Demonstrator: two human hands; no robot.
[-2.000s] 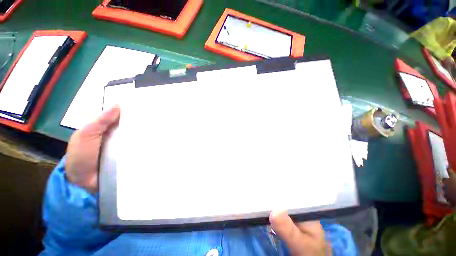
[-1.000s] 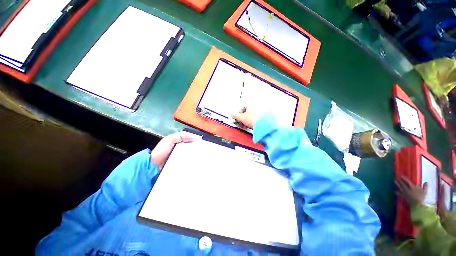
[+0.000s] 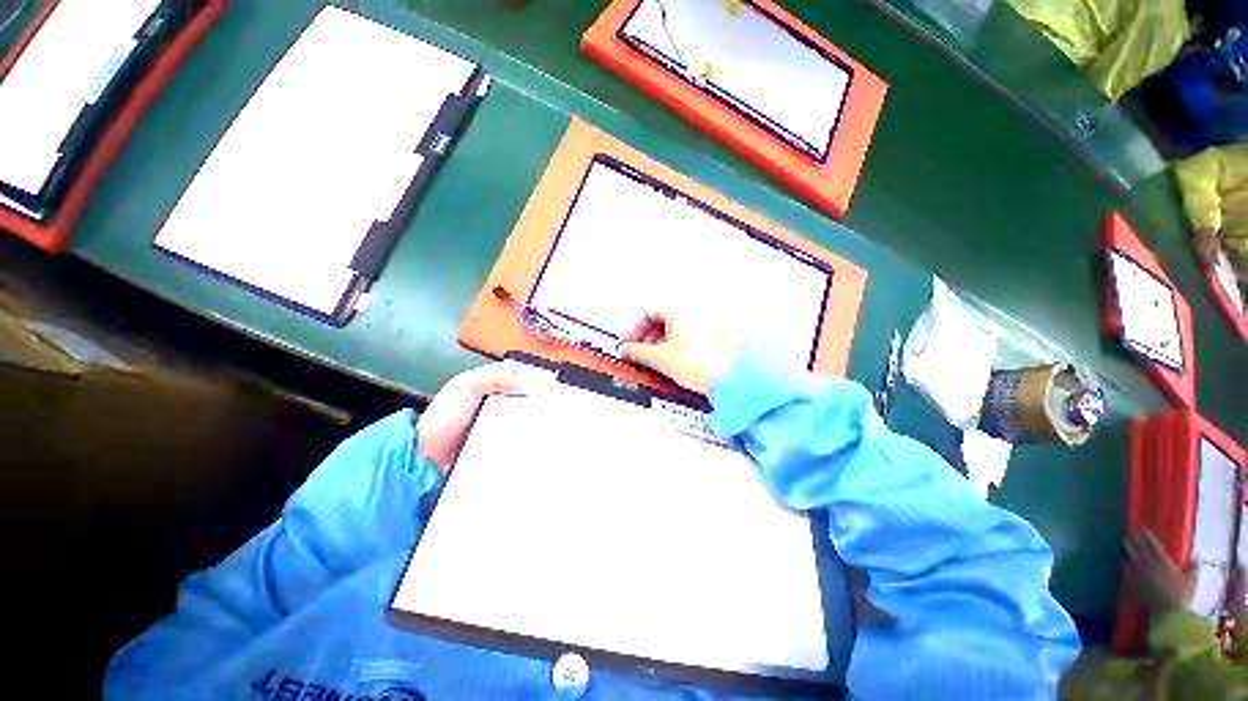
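A display panel (image 3: 616, 534), white back up, rests tilted against my body. My left hand (image 3: 465, 411) holds its upper left corner. A backlight unit (image 3: 684, 260) with a white sheet and thin dark frame lies in an orange foam tray (image 3: 527, 247) in front of me. My right hand (image 3: 671, 349) is at the unit's near edge, thumb and fingers pinched together. Whether something is between the fingertips cannot be told. A thin wire with a dark end (image 3: 504, 295) lies at the tray's near left.
A spare panel (image 3: 329, 164) lies on the green bench at left, with another tray unit (image 3: 82, 89) beyond it. A second backlight unit (image 3: 753, 69) is behind. A plastic bag (image 3: 951, 349) and brownish bottle (image 3: 1043, 403) stand right. Another person's hand (image 3: 1161, 568) is at far right.
From two seconds ago, the panel has come down towards my body and my right hand has moved from it to the backlight unit. Since one second ago, the yellow bits on that unit are gone.
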